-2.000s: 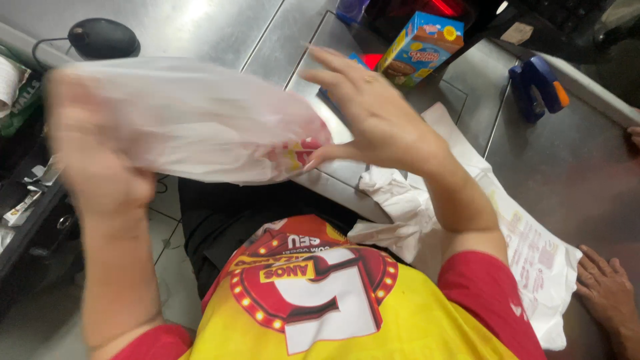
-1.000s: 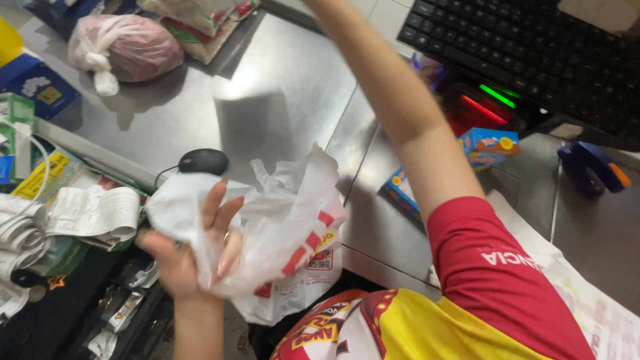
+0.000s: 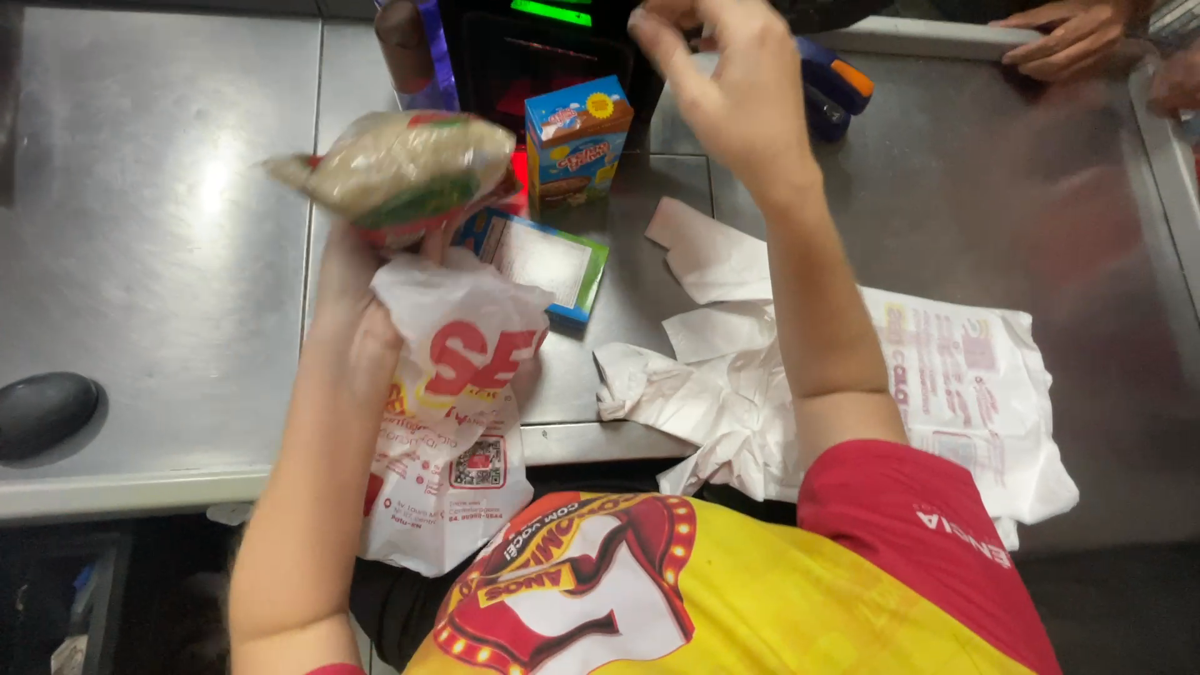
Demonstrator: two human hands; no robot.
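My left hand [image 3: 375,309] holds a clear plastic packet of pale food [image 3: 412,169] above the metal counter, with a white plastic carrier bag [image 3: 469,375] hanging from the same hand over the counter's edge. My right hand [image 3: 722,84] is raised near the scanner, blurred, its fingers bent; whether anything is between them cannot be told. A blue and brown drink carton [image 3: 578,145] stands between the hands. Below it lies a flat blue and green box [image 3: 548,267], partly behind the packet and bag. More white carrier bags [image 3: 956,394] lie flat under my right forearm.
A black scanner [image 3: 562,56] with green and red lights is at the top. A blue and orange stapler [image 3: 834,89] lies right of my right hand. A black computer mouse [image 3: 47,417] is at the far left. Another person's hand [image 3: 1069,37] rests at the upper right edge.
The packet is now in my left hand, which held only the white bag a second ago. My right arm, then stretched away to the upper left, is back beside the scanner. The view has turned.
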